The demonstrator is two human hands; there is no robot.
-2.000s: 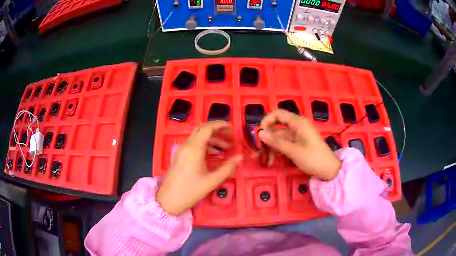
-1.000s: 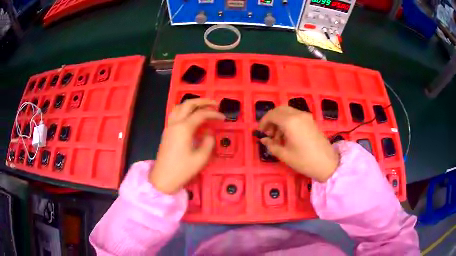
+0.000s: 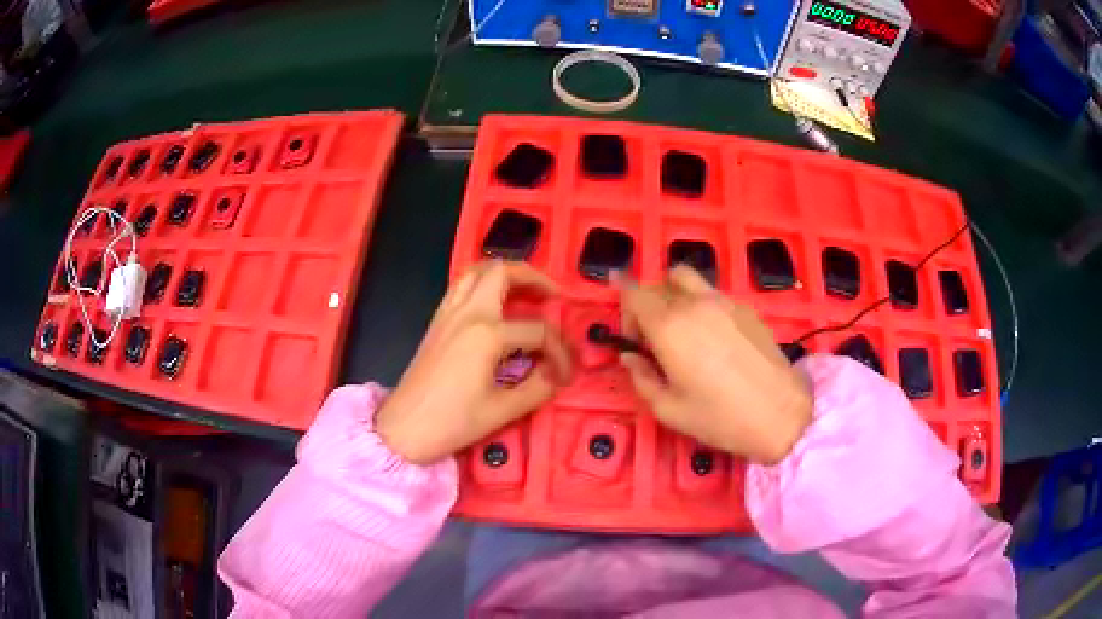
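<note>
The main red compartment tray (image 3: pixel 870 181) holds black smartwatch bodies (image 3: pixel 607 254) in its upper rows and watch backs (image 3: pixel 601 447) with dark round centres in its front row. My left hand (image 3: pixel 465 369) is over the tray's left part, fingers curled and blurred, beside a watch with a purple-pink glow (image 3: pixel 516 366); its grip is unclear. My right hand (image 3: pixel 725 363) pinches the dark end of a thin black lead (image 3: pixel 864 308), close to a watch back (image 3: pixel 598 331) in the third row. The pockets under my right hand are hidden.
A second red tray (image 3: pixel 284 260) at left holds watches and a white cable with a white block (image 3: pixel 125 290). Behind are a pale ring (image 3: pixel 596 104), a blue box (image 3: pixel 653 42) and a power supply (image 3: pixel 840 48). A pale cable (image 3: pixel 1009 302) loops at right.
The view has shifted, so the trays sit further right. A third-row pocket, covered by my hands at first, now shows a watch back. A purple-pink glow now shows by my left hand.
</note>
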